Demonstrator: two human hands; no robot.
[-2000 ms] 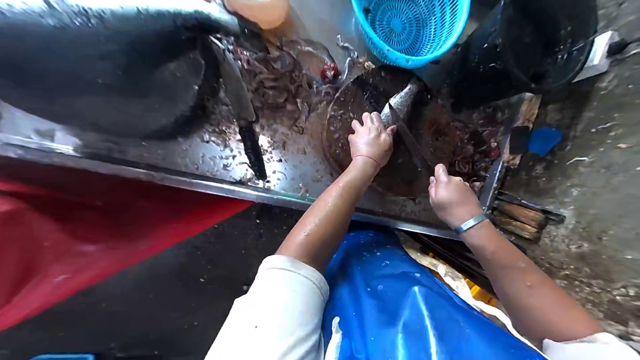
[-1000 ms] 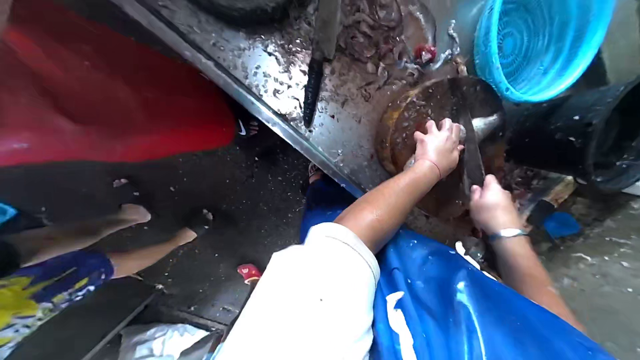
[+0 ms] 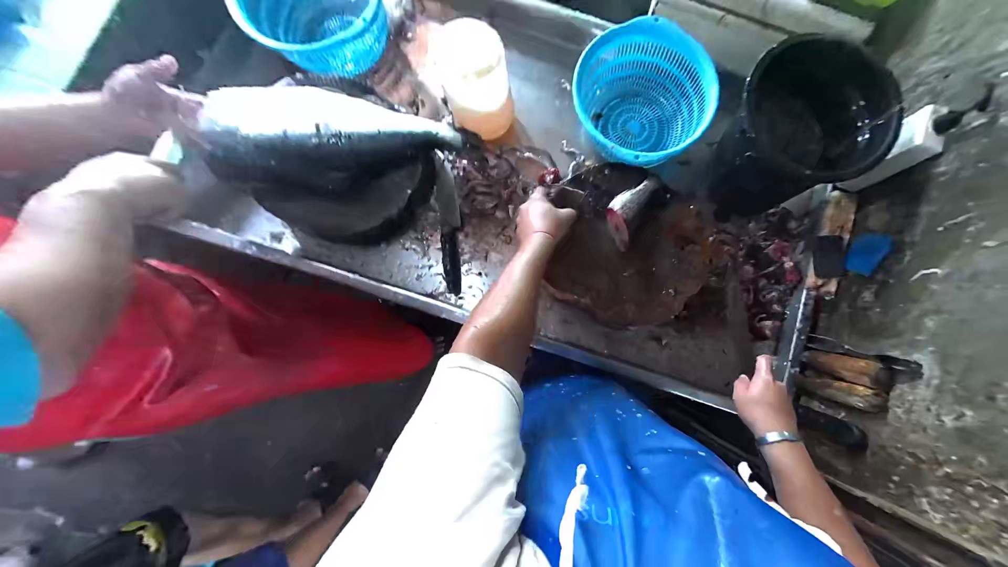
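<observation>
My left hand [image 3: 543, 219] is at the left rim of a round chopping board [image 3: 630, 283], its fingers closed on a dark piece, probably of fish, that is partly hidden. A cut silvery piece of fish [image 3: 630, 209] with a red cut face lies on the board, to the right of that hand. At the right end of the metal table, my right hand [image 3: 765, 398] grips a cleaver-like knife [image 3: 794, 331], its blade pointing up and away. Fish guts [image 3: 772, 276] lie between the board and the blade.
At left a co-worker's hands [image 3: 110, 185] hold a large fish [image 3: 315, 138] over another round board. A black-handled knife [image 3: 449, 236] lies beside it. Blue baskets [image 3: 646, 90], a black bucket [image 3: 823, 110] and a pale plastic container [image 3: 476, 79] stand behind. Wood pieces [image 3: 846, 370] are at right.
My left hand has left the fish on the board and moved left to the rim. My right hand has moved the knife off the board to the right. The view has swung.
</observation>
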